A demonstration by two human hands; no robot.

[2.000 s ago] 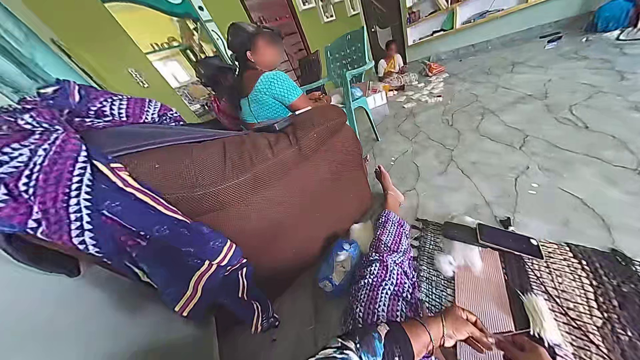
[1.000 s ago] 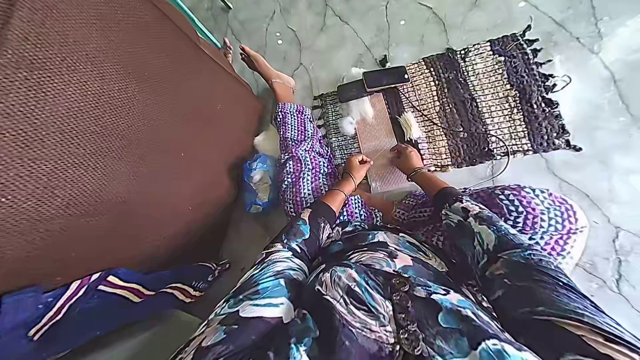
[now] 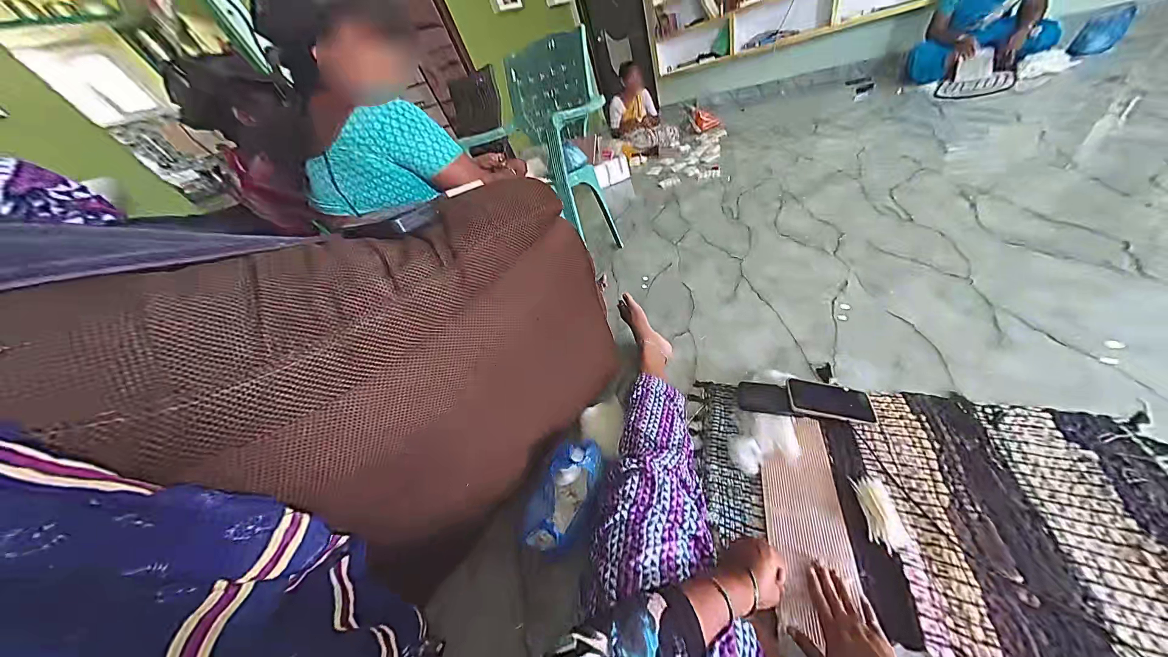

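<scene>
My left hand [image 3: 756,573], with bangles at the wrist, is curled at the left edge of a ribbed pinkish-brown board [image 3: 803,497]; whether it holds anything is hidden. Flat on the board's lower part lies my right hand [image 3: 838,613], its fingers spread. White cotton [image 3: 765,442] sits at the board's upper left. To the right of the board is a bundle of thin off-white wicks or sticks [image 3: 879,513]. Two dark phones [image 3: 830,401] lie at the top of the woven rag mat [image 3: 967,465], beyond the cotton.
A brown-covered sofa [image 3: 411,365] stands at left, with a blue plastic bag [image 3: 564,497] beside my outstretched leg. A person in turquoise [image 3: 388,155] sits behind it near a green plastic chair [image 3: 557,119]. Other people sit on the floor farther off.
The view has swung up from looking straight down. My right hand, curled near my left one second ago, now has its fingers spread on the board.
</scene>
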